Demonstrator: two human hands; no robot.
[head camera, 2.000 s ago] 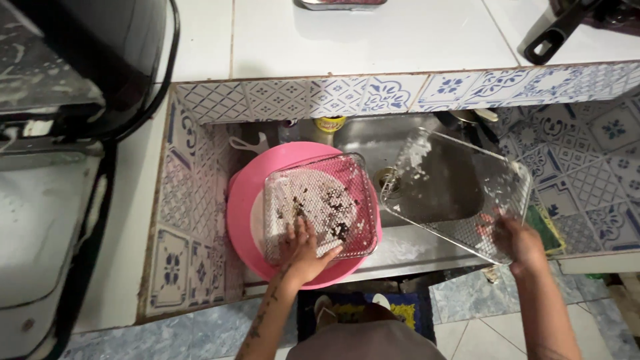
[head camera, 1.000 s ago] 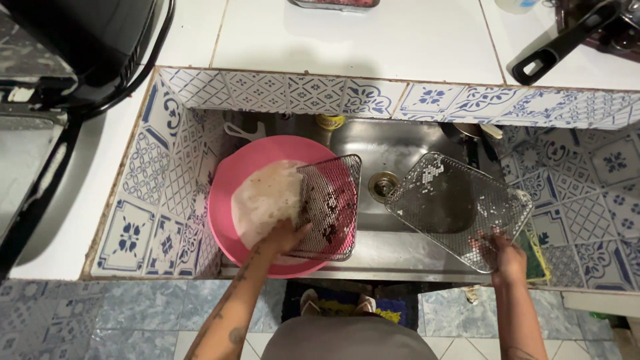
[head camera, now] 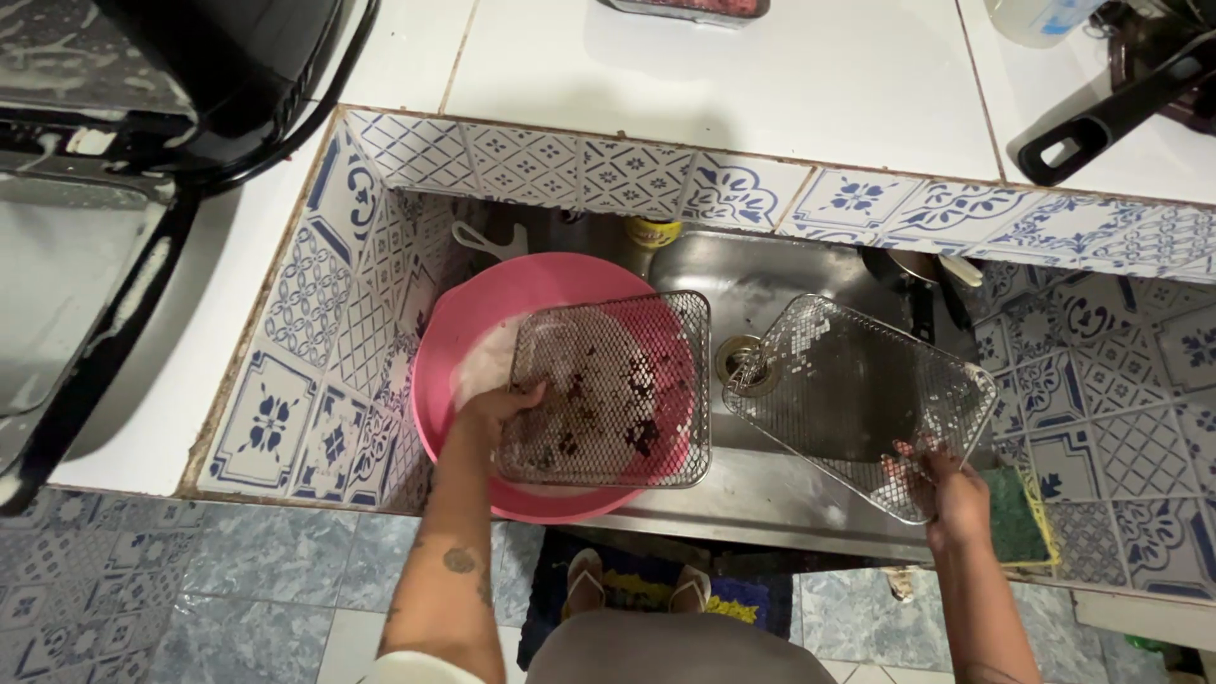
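My left hand (head camera: 505, 408) grips the left edge of a rectangular metal mesh tray (head camera: 608, 399), its thumb on top and its other fingers hidden below. Dark burnt bits stick to this mesh, which lies level over a round pink plastic basin (head camera: 560, 275) of cloudy, sudsy water. My right hand (head camera: 936, 484) holds a second metal mesh basket (head camera: 855, 399) by its lower right side, some fingertips showing through the mesh. That basket is tilted above the stainless steel sink (head camera: 788, 271), near the drain (head camera: 746, 364). A gap separates the two mesh pieces.
A pan (head camera: 898, 266) and utensils lie at the sink's back right. A green scouring pad (head camera: 1016, 513) rests at the right front edge, and a yellow container (head camera: 653, 231) stands behind the basin. A black pan handle (head camera: 1092, 123) overhangs the counter (head camera: 760, 95); a black appliance (head camera: 228, 76) stands left.
The left mesh tray, steeply tilted over the basin's right side one second ago, now lies flatter and farther left across it. My right hand keeps hold of the other basket over the sink.
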